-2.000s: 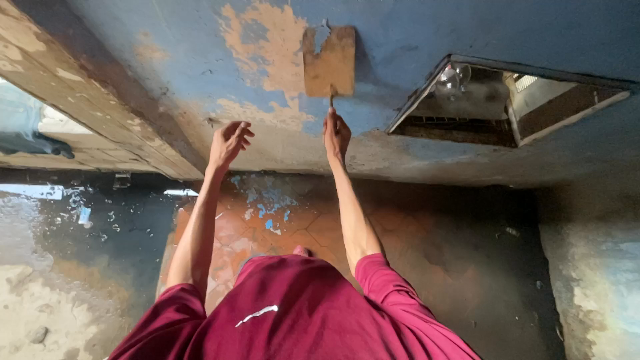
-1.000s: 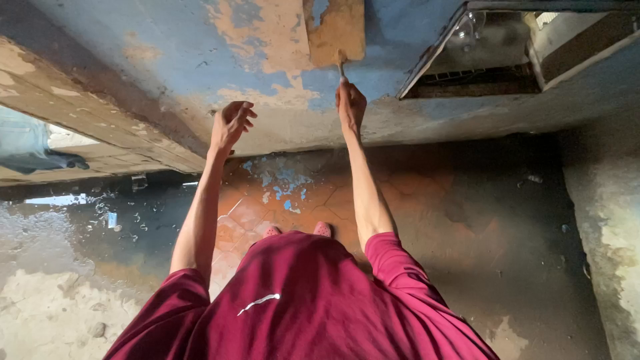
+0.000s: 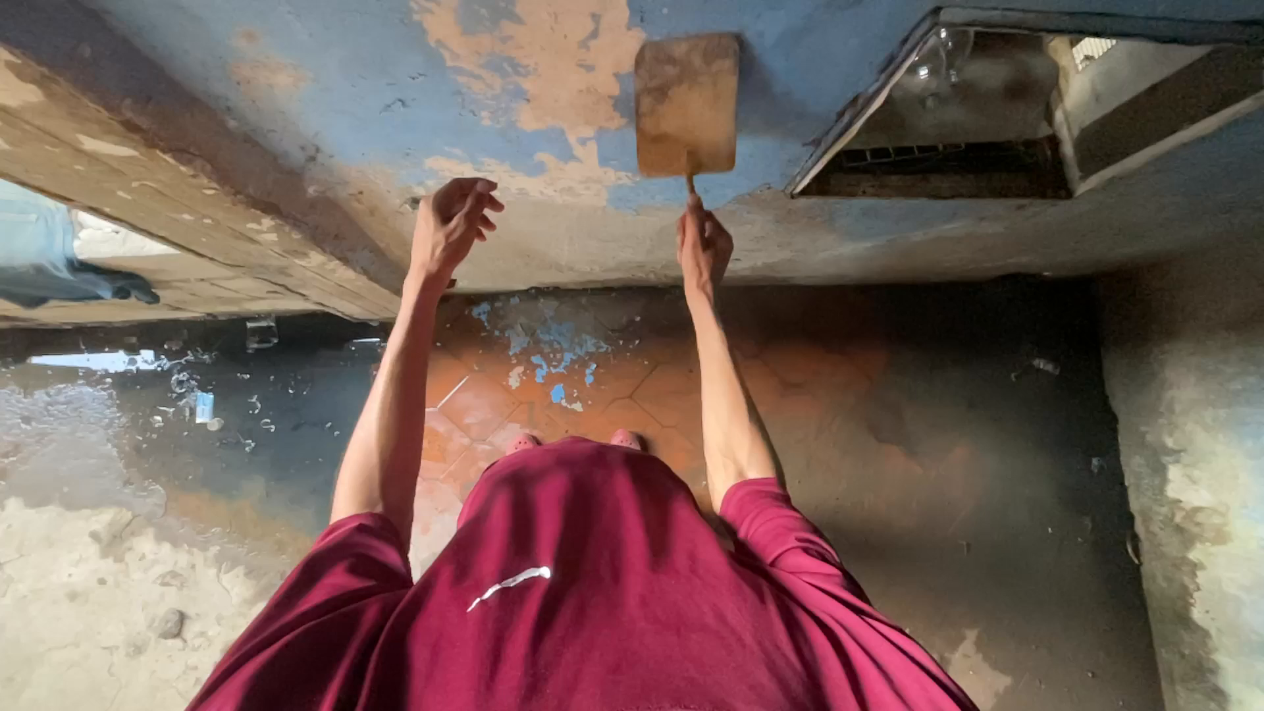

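My right hand [image 3: 703, 242] grips the thin handle of a broad, flat scraper [image 3: 687, 104] with a worn tan blade. The blade lies over the blue painted wall [image 3: 375, 89], just right of a large bare patch [image 3: 563, 79] where tan plaster shows; whether its edge touches the wall I cannot tell. My left hand [image 3: 456, 222] is raised near the lower wall, left of the scraper, its fingers loosely curled with nothing in them. Blue paint flakes [image 3: 558, 351] lie on the tiled floor [image 3: 652, 385] below.
A framed opening [image 3: 948, 168] is in the wall at upper right, with a clear glass-like object [image 3: 943, 59] in it. A worn beam or ledge [image 3: 197, 168] runs along the left, near a dark cloth [image 3: 79, 281]. Debris and wet-looking patches mark the left floor. Another wall [image 3: 1195, 444] stands at right.
The scraper and my right hand have shifted on the wall; the blade, over the bare patch's right edge a second ago, now lies mostly on blue paint. My left hand stays raised and empty.
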